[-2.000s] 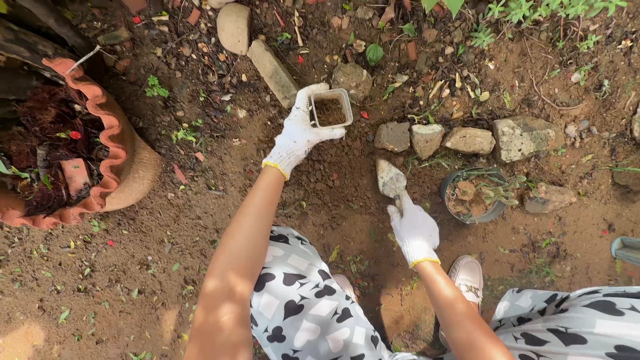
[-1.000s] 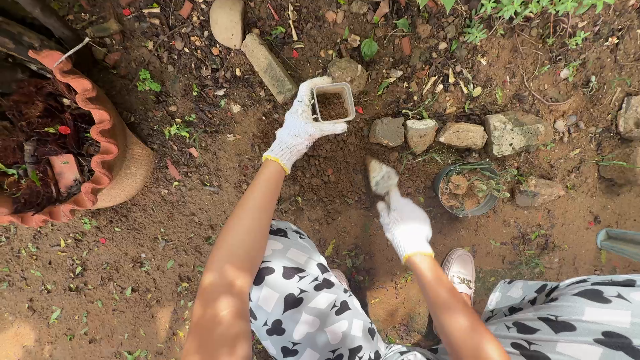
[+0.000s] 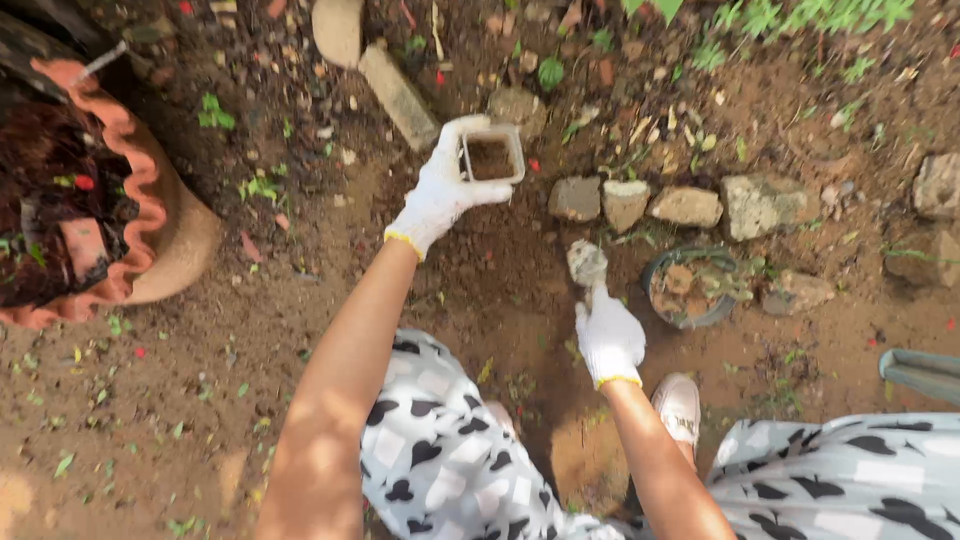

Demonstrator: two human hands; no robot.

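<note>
My left hand (image 3: 442, 184), in a white knit glove with a yellow cuff, grips a clear square plastic container (image 3: 517, 155) by its left and lower sides. Soil shows through the container's opening. My right hand (image 3: 611, 334), gloved the same way, holds a small hand trowel (image 3: 587, 262) whose blade is coated with soil and points up and slightly left. The blade lies over the brown soil (image 3: 495, 255), below the row of stones and right of the container. The trowel's handle is mostly hidden in my fist.
Several stones (image 3: 685, 207) form a row beyond the trowel. A round pot (image 3: 691, 320) with a plant stands right of my right hand. A large terracotta pot (image 3: 139, 217) with a wavy rim is at the left. A shoe (image 3: 677, 409) and a green edge of an object (image 3: 919, 375) are at lower right.
The trowel has swung from pointing up-left to nearly upright, and my right hand has moved a little relative to the round pot. My left hand still holds the container near the same stone.
</note>
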